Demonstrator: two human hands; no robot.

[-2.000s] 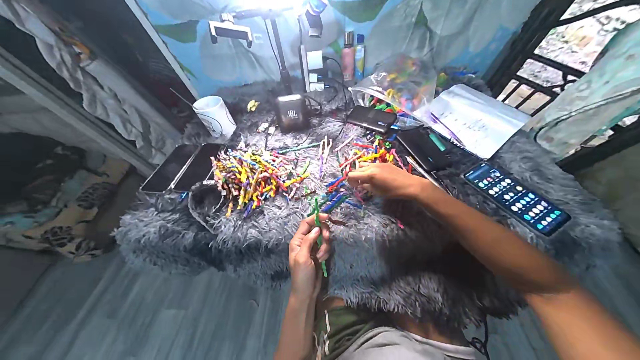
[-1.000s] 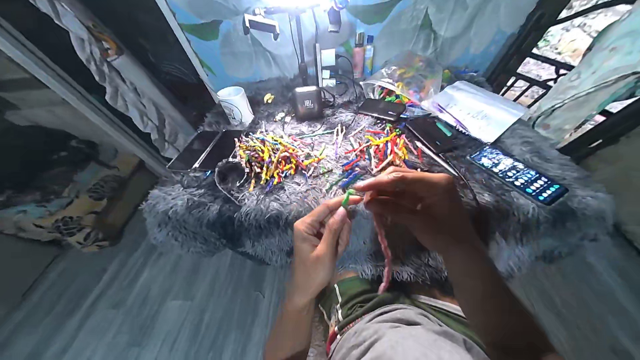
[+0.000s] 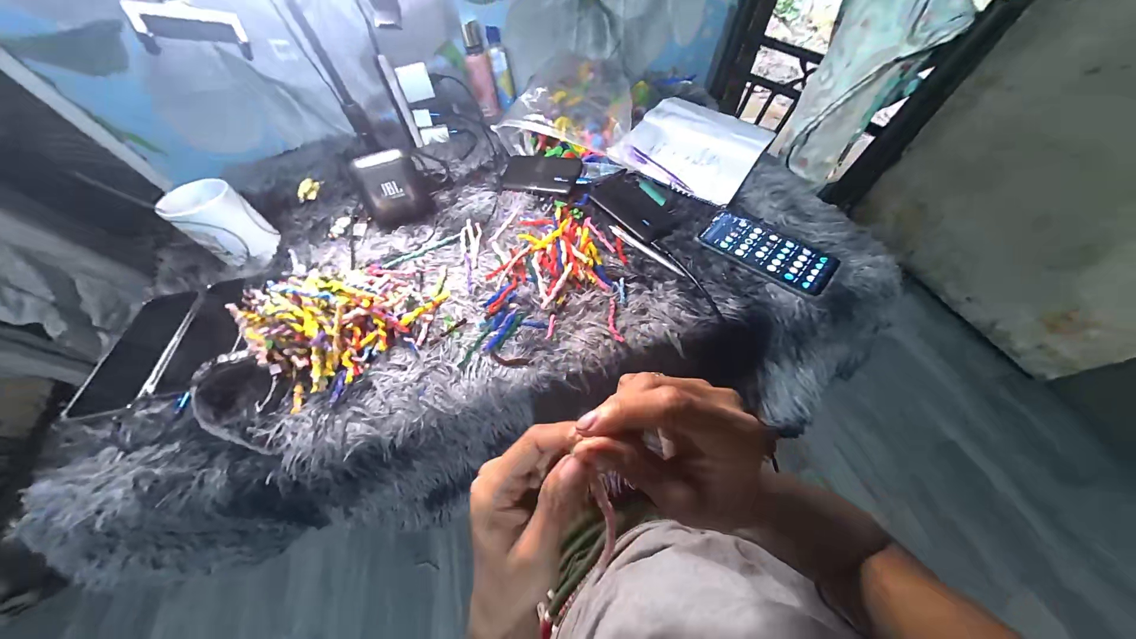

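Note:
My left hand (image 3: pixel 532 488) and my right hand (image 3: pixel 679 444) meet fingertip to fingertip over my lap, just off the near edge of the fur-covered table. Between them they pinch a pinkish twisted strand (image 3: pixel 606 515), whose free length hangs below the fingers; its upper end is hidden by them. Beyond the hands lies a loose pile of short coloured twisted pieces (image 3: pixel 564 253), red, yellow, white and blue. A larger, denser heap of similar pieces (image 3: pixel 328 319) sits to the left, beside a dark round container (image 3: pixel 235 399).
Grey shaggy fur (image 3: pixel 426 426) covers the table. On it are a white cup (image 3: pixel 217 222), a black JBL speaker (image 3: pixel 390 188), a lit phone (image 3: pixel 769 251), a dark wallet-like case (image 3: pixel 632 206), a paper bearing writing (image 3: pixel 701 151), a plastic bag of coloured pieces (image 3: pixel 577 106) and dark flat panels (image 3: pixel 133 355).
Both hands have come closer to my lap. The green piece seen in my fingers earlier no longer shows there; the pinkish strand hangs from them. The view has shifted.

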